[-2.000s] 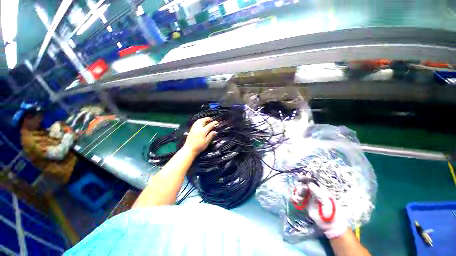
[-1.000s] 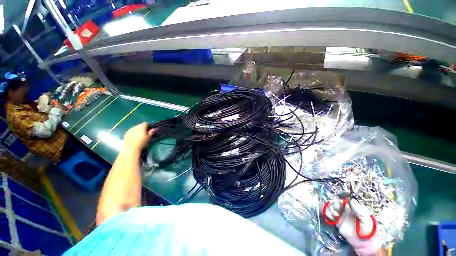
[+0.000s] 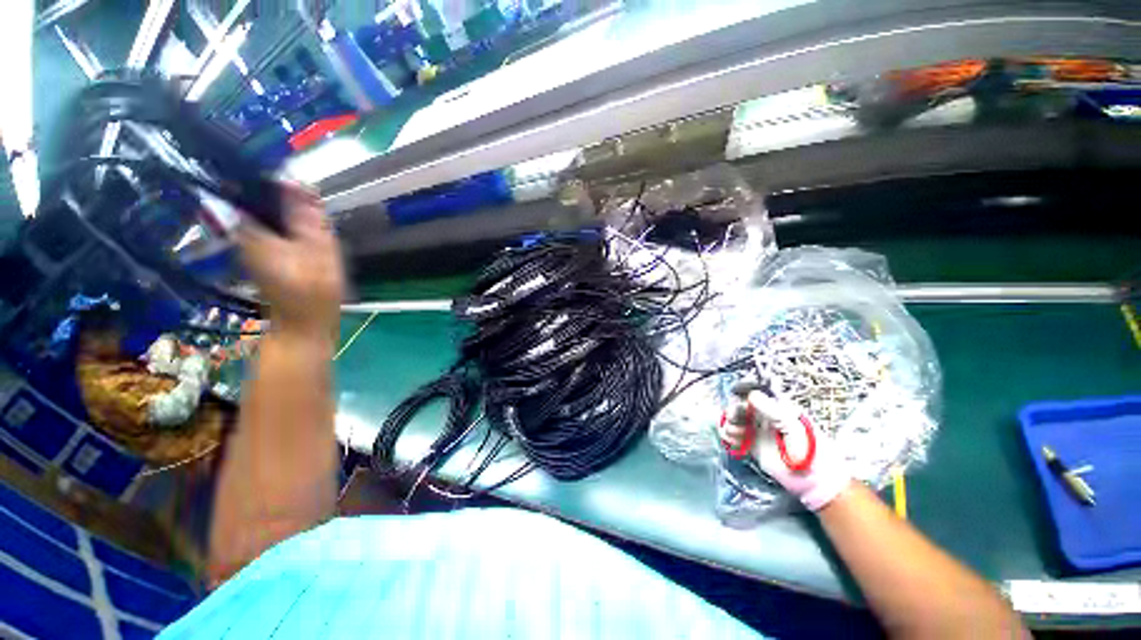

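My left hand [image 3: 294, 269], bare and blurred, is raised at the upper left and grips a coil of black cable [image 3: 150, 175], also blurred. A pile of coiled black cables [image 3: 557, 356] lies on the bench in front of me, with a smaller loop at its left. My right hand [image 3: 795, 463], in a white glove, holds scissors with red loop handles [image 3: 797, 443] over the near edge of an open clear plastic bag [image 3: 907, 331]. Small white pieces [image 3: 832, 375] fill the bag. The scissor blades are hard to make out.
A second clear bag [image 3: 738, 206] stands behind the coils. A blue tray [image 3: 1089, 525] with a small pointed tool [image 3: 1067, 476] lies at the right, above a white bench label [image 3: 1074, 596]. A person [image 3: 138, 388] sits at the far left. A metal rail [image 3: 701, 94] crosses behind the bench.
My left hand has risen from beside the pile to the upper left, now with a cable coil in it. My right hand still holds the scissors at the bag. The camera view has shifted.
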